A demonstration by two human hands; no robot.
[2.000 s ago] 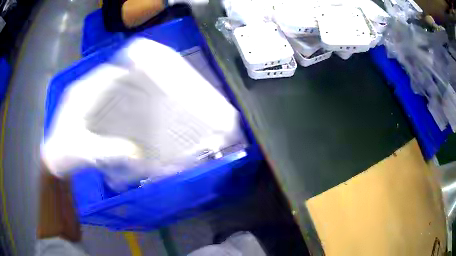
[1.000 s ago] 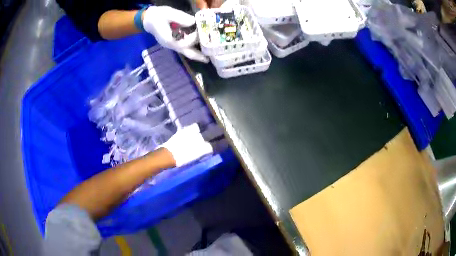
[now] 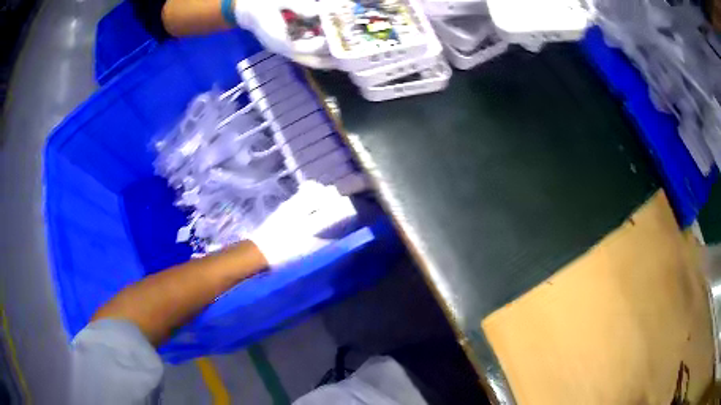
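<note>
My left hand (image 3: 304, 225), in a white glove, reaches into the large blue bin (image 3: 261, 297) at its near right corner. It is at the near end of a row of upright white units (image 3: 304, 119). Its fingertips are blurred, and I cannot tell whether they grip a unit. White cords in clear plastic bags (image 3: 225, 158) lie left of the row. My right hand is not in view.
Another person's white-gloved hand (image 3: 277, 28) is beside an open power strip half (image 3: 379, 35) stacked on others on the dark green bench (image 3: 506, 158). A brown cardboard sheet (image 3: 609, 308) lies at lower right. Plastic bags (image 3: 668, 71) hang at upper right.
The large blurred white item over the bin has gone from view, showing the row and cords. My left hand has come to the row's near end. The other person's gloved hand has appeared.
</note>
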